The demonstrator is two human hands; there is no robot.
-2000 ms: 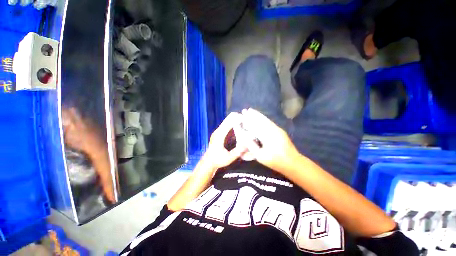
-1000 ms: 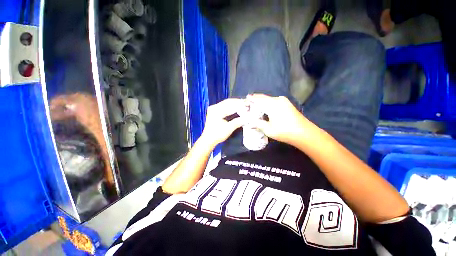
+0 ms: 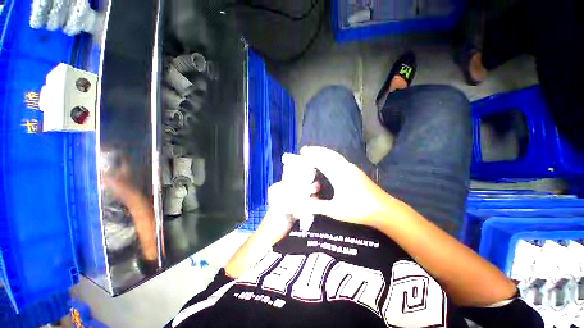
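Note:
A white plastic fitting body [image 3: 299, 168] is held above my lap, overexposed, its outline partly merging with my fingers. My left hand [image 3: 282, 202] grips it from the left and below. My right hand [image 3: 349, 189] curves round from the right with its fingertips on the upper part of the fitting. A dark gap shows between the right thumb and fingers. Whether a small insert or ring is between the fingers cannot be told. Loose pale grey fitting bodies [image 3: 182, 170] lie in the dark metal-edged trough [image 3: 218, 128] on the left.
A white control box [image 3: 69, 97] sits on the trough edge beside a large blue bin [image 3: 29, 186]. White parts lie in rows in a blue tray [image 3: 499, 246] at lower right. A blue stool [image 3: 477, 168] and another person's foot [image 3: 475, 67] are at right.
The camera view has shifted, so the trough sits lower and further right. The fitting, which hung below my fingers a second ago, now shows upright at their upper left, and my right hand is more arched.

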